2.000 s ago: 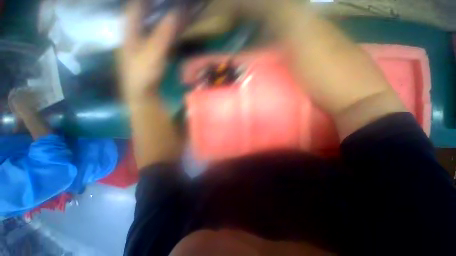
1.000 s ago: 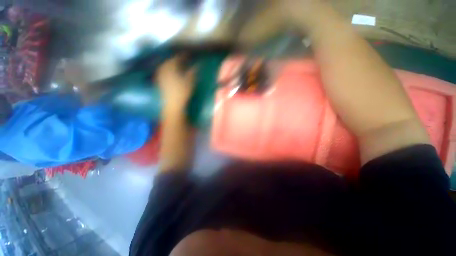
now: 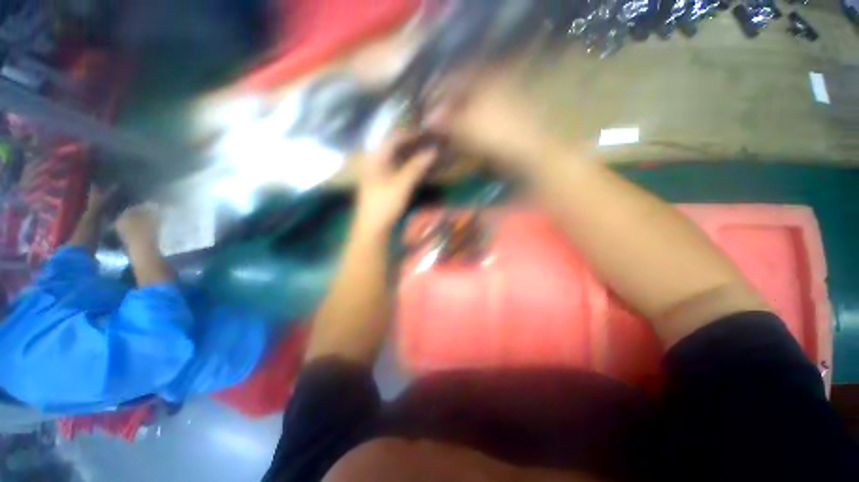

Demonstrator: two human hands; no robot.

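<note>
My left hand (image 3: 391,174) and my right hand (image 3: 485,118) are close together over the near edge of the tan sheet, both blurred. A dark part (image 3: 411,146) shows at the fingertips of my left hand. Whether my right hand also holds something cannot be told. A pink tray (image 3: 494,315) lies nearest to me, below the hands. A few components (image 3: 457,235) with orange middles and shiny ends stand at its far left corner.
Loose metal parts (image 3: 659,14) lie on the tan sheet (image 3: 697,104) at the far side, with small white labels (image 3: 619,136). White sheets (image 3: 268,151) and a red bin (image 3: 344,33) are at the upper left. A person in blue (image 3: 104,329) sits at the left.
The view has shifted, showing more of the bench's far side. My left hand has moved up from the green mat and is now close to my right hand, with a dark part at its fingertips.
</note>
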